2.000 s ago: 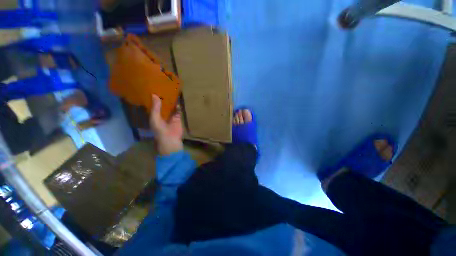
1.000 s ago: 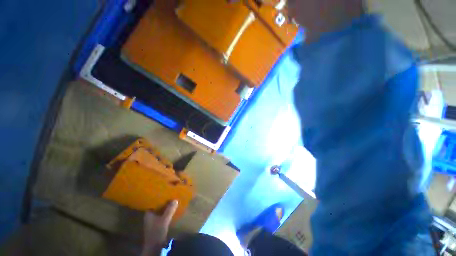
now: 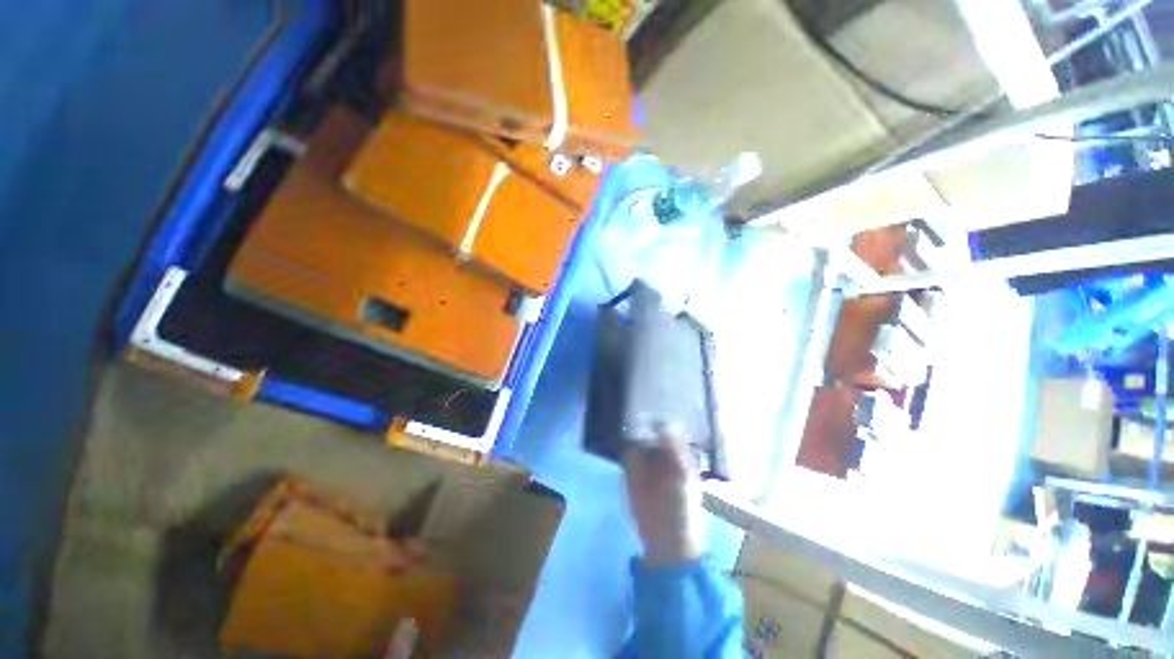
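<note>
My right hand [image 3: 663,496] grips the near end of a dark grey block [image 3: 654,380], blurred, above the blue floor beside the blue bin. My left hand [image 3: 403,640] shows only as a thumb tip at the bottom edge, on an orange fixture plate [image 3: 316,592] over the cardboard; its other fingers are hidden. The blue bin [image 3: 322,415] holds a large orange plate [image 3: 303,258] with a square hole. Pale-banded orange stacks [image 3: 425,193] lie on top of it. Black pieces with white corners show under the plate.
Brown cardboard [image 3: 129,476] lies below the bin, with a raised flap at its right. A pale rail [image 3: 888,573] crosses the lower right above closed cartons [image 3: 785,599]. Orange-brown plates [image 3: 856,354] stand in a rack at right. A dark cable curves over tan boards at the top.
My right arm, earlier reaching over the bin's upper right, is now lower with the dark block in hand. My left hand and its orange plate sit lower in view.
</note>
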